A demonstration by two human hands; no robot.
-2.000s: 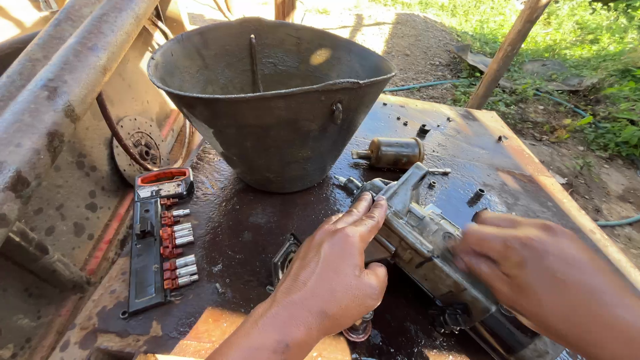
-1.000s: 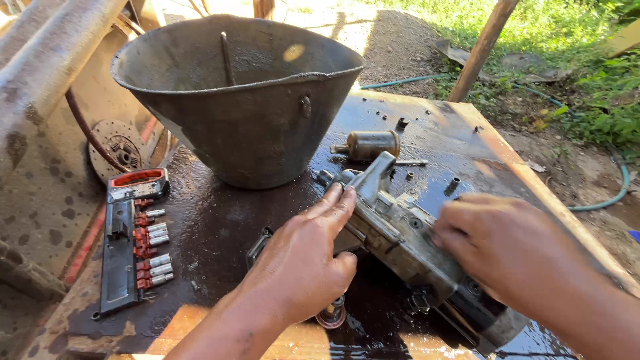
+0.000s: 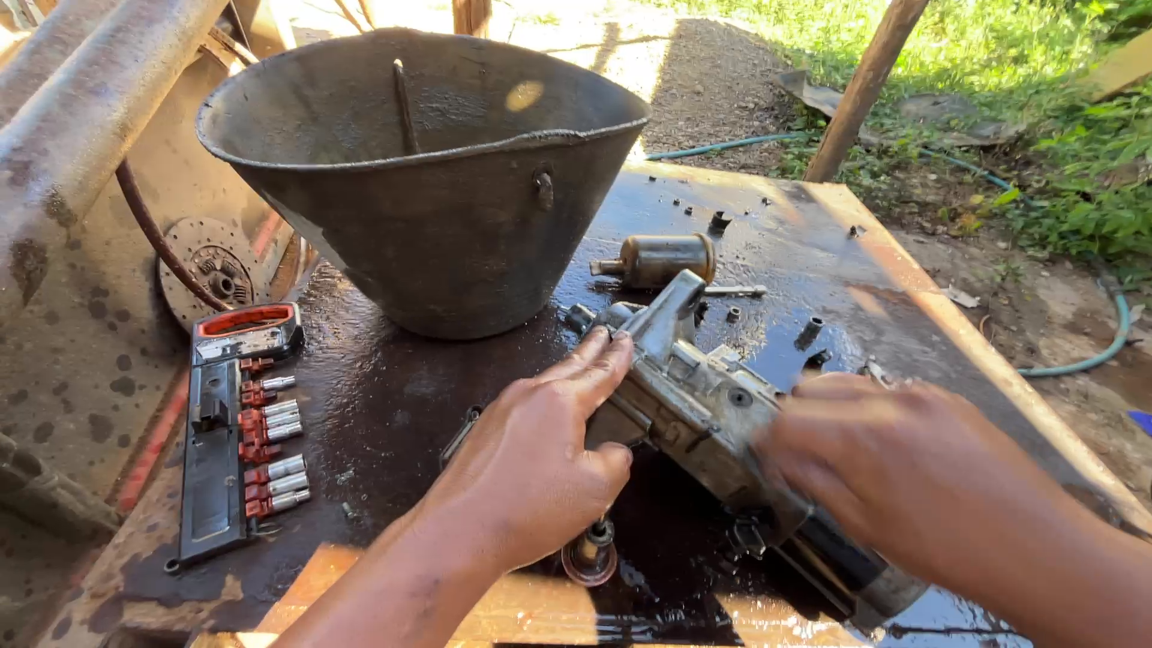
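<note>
A greasy metal motor assembly point(image 3: 684, 405) with a cast housing and a dark cylindrical end lies slantwise on the wet table. My left hand point(image 3: 540, 441) rests on its upper left part, fingers laid over the housing. My right hand point(image 3: 882, 450) is blurred and bears on the housing's right side; its fingertips and anything inside them are hidden. Behind the assembly lie a metal solenoid-like cylinder point(image 3: 668, 261) and a small rod point(image 3: 733, 291). A round metal part point(image 3: 589, 551) stands below my left hand.
A big dark metal bucket point(image 3: 432, 216) stands behind my left hand. To the left lies a black and red socket rail point(image 3: 216, 450) with several sockets. Small loose parts, among them a dark sleeve point(image 3: 809, 333), lie on the wet table point(image 3: 954, 333). A perforated disc point(image 3: 211, 270) leans at the left.
My left hand stays on the housing. My right hand stays at the housing's right side, blurred in the frame of now. The view has shifted slightly.
</note>
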